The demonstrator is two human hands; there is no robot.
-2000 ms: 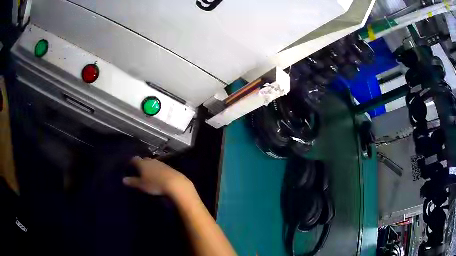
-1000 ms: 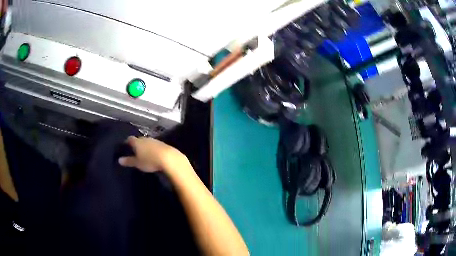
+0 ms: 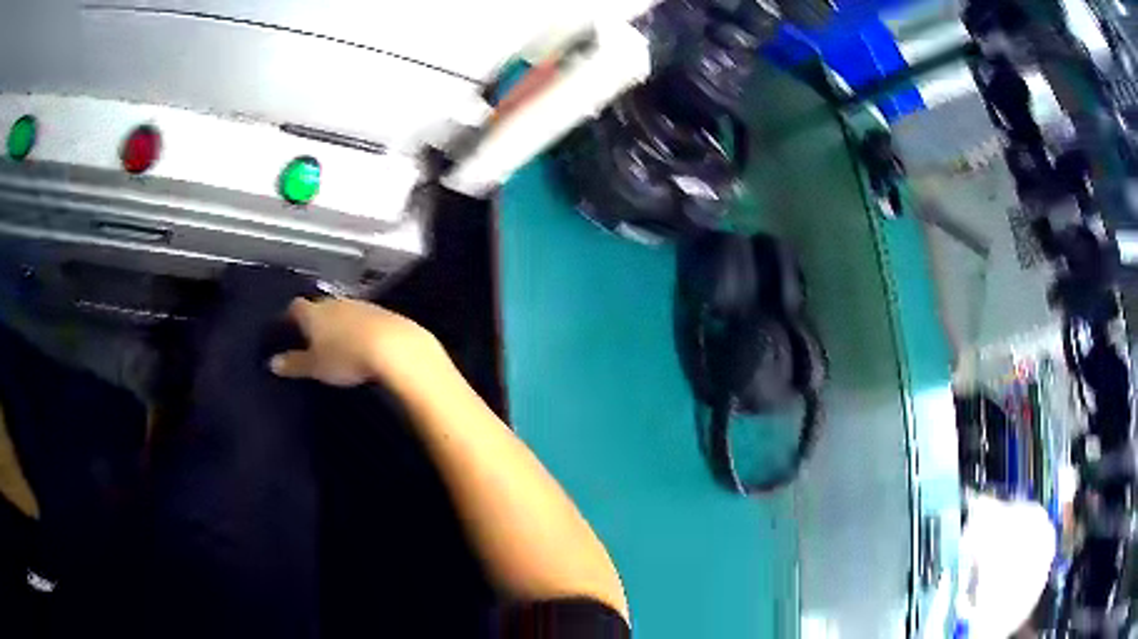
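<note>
My right hand (image 3: 335, 340) is over my dark clothing, just below the front of the white test chamber (image 3: 237, 268). Its thumb and fingers are apart and nothing shows in it. My left hand is out of the picture; only a strip of my left arm shows at the left edge. The chamber's front panel carries a green button (image 3: 301, 180), a red button (image 3: 141, 149) and another green button (image 3: 23, 137). Black headphones (image 3: 755, 356) lie on the green workbench (image 3: 599, 375), right of my right arm. The picture is blurred.
More black headphones (image 3: 655, 162) are piled on the bench beside the chamber's white corner housing (image 3: 549, 112). A blue bin (image 3: 861, 56) is at the upper right. Black headphones hang in a row along the right edge. A blurred white shape (image 3: 1002, 562) is at the lower right.
The view has shifted, so the chamber front and bench headphones appear higher and further left. My right hand keeps a similar pose below the chamber, with more of the forearm and a dark sleeve showing.
</note>
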